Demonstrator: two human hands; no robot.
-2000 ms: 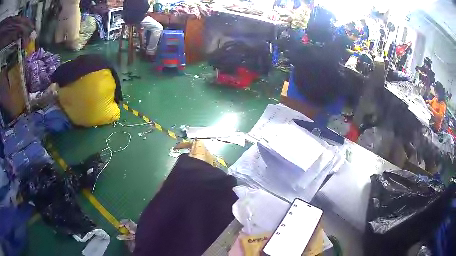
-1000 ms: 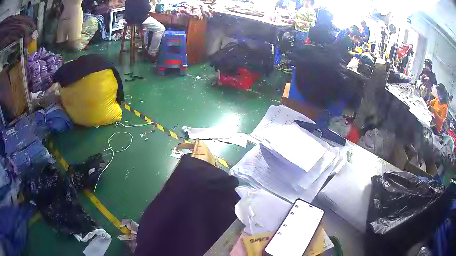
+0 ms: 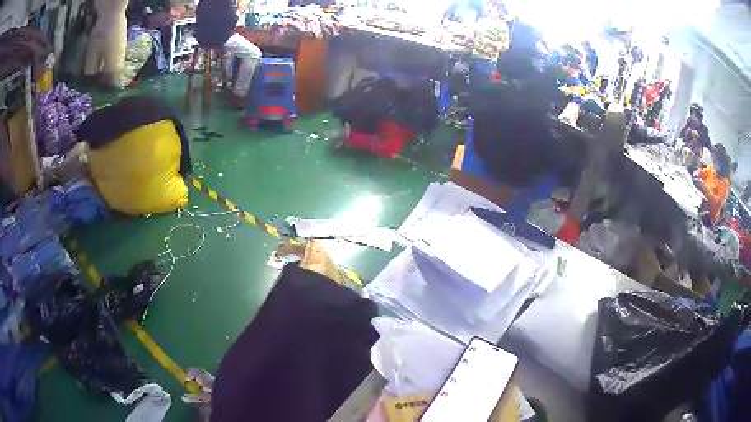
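Note:
A smartphone (image 3: 472, 383) with a glowing white screen is at the bottom edge of the head view, tilted to the right, its lower end cut off. A yellow-brown kraft piece (image 3: 405, 405) with dark print shows under and beside it. A messy stack of white paper sheets (image 3: 465, 255) lies beyond the phone, with a dark blue clipboard-like piece (image 3: 515, 227) at its far side. Neither of my hands is in the picture; whether one holds the phone below the edge is hidden.
A black plastic bag (image 3: 650, 342) lies on the grey-white table (image 3: 556, 330) at right. Dark purple-black cloth (image 3: 296, 346) drapes beside the table at left. On the green floor stand a yellow sack (image 3: 140, 169) and a blue stool (image 3: 273, 92). People are in the background.
The whole view has shifted slightly, so the phone, papers and cloth appear a little lower and further left. Nothing on the table has clearly moved.

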